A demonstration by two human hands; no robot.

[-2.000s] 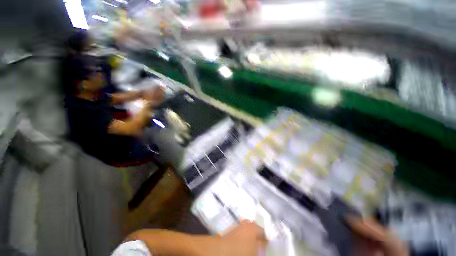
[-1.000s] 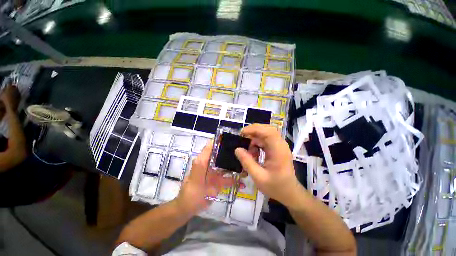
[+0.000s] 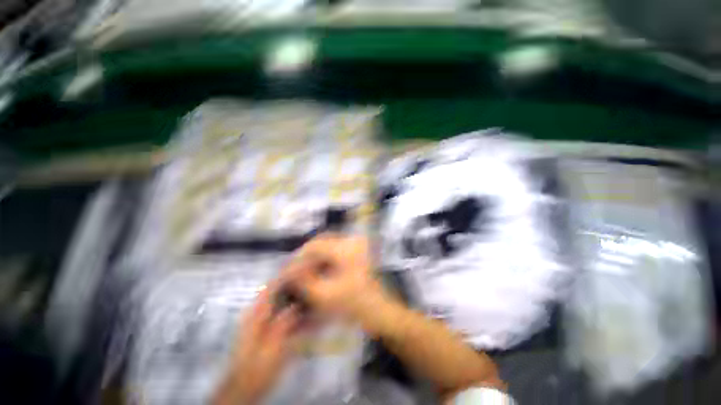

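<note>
The view is strongly blurred. My left hand (image 3: pixel 261 336) is raised over the near part of the tray (image 3: pixel 178 316), its fingers up against my right hand (image 3: pixel 336 277). A small dark patch (image 3: pixel 289 299) shows between the fingers; I cannot tell whether it is the frame or the black piece. My right hand is bent over it from the right and hides most of it. A sticker sheet with a dark row (image 3: pixel 253 244) lies across the tray just beyond my hands. Blurred yellow-edged frames (image 3: pixel 273 178) fill the far part of the tray.
A white waste liner pile (image 3: pixel 506 277) with black pieces (image 3: pixel 458 221) on it lies right of the tray. Glossy stacked trays (image 3: pixel 640 308) stand farther right. A blurred sheet stack (image 3: pixel 83 261) is at the left. The green conveyor belt (image 3: pixel 443 115) crosses behind, beyond a pale rail.
My head has turned right, so the tray and hands appear farther left and more of the right stacks shows. The black piece, clear in my hands a second ago, is now mostly hidden.
</note>
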